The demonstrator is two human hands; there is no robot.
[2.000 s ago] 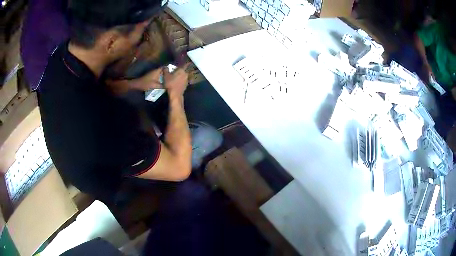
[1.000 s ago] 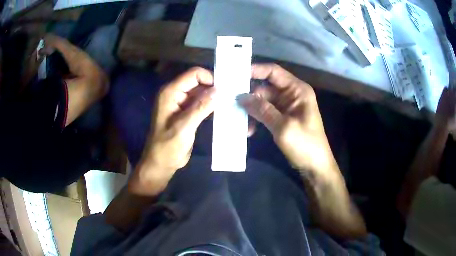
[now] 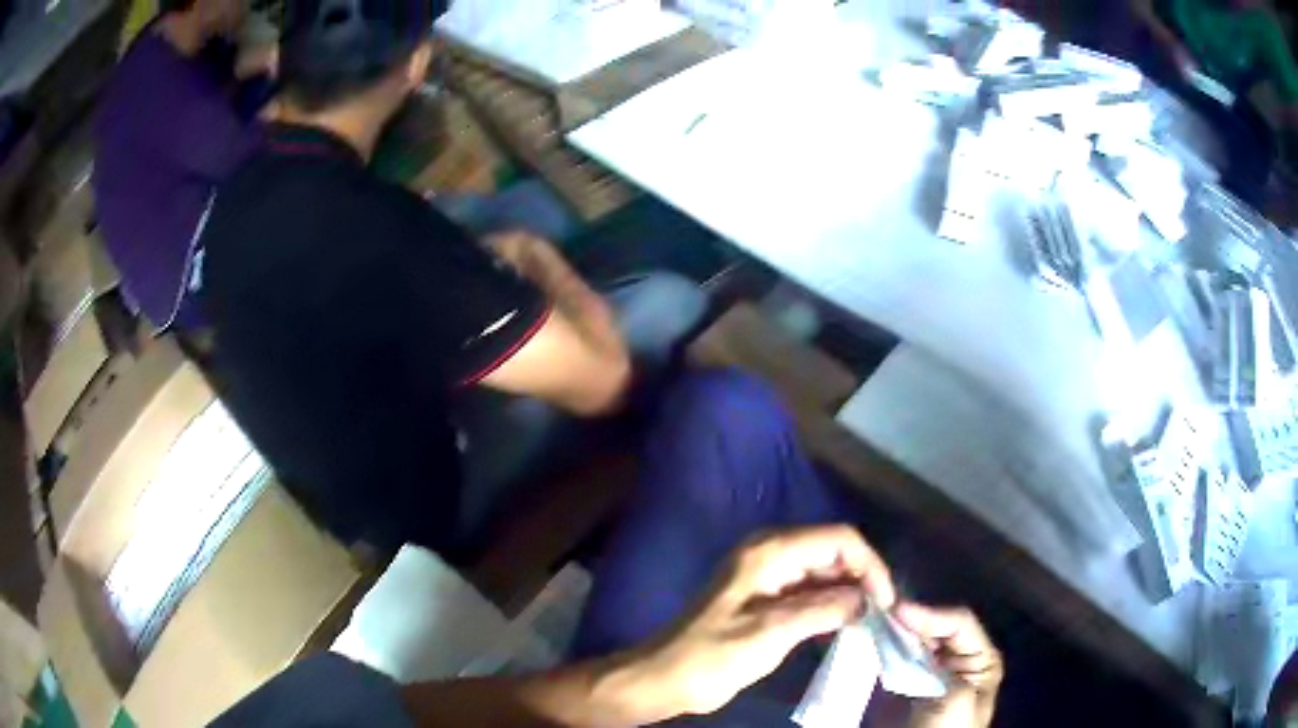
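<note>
A small white carton (image 3: 843,680) is near the bottom edge, right of centre, partly cut off by the picture's edge. Two pale panels spread apart below the fingertips; whether one is an end flap is unclear. My left hand (image 3: 755,614) pinches its top between thumb and fingers. My right hand (image 3: 964,657) is on its right side with bent fingers, touching or very close to the white panel; the exact contact is blurred, and this hand is partly cut off at the bottom.
A white-topped table (image 3: 797,171) runs diagonally on the right, with jumbled white cartons (image 3: 1096,157) along its far side. A person in black (image 3: 342,313) sits to the left, another in purple (image 3: 157,171) beyond. An open brown box (image 3: 242,612) holds white cartons at lower left.
The view has swung left, so my hands and the carton now show at the lower right instead of the centre. The carton was upright and flat-faced; now its panels look splayed and tilted.
</note>
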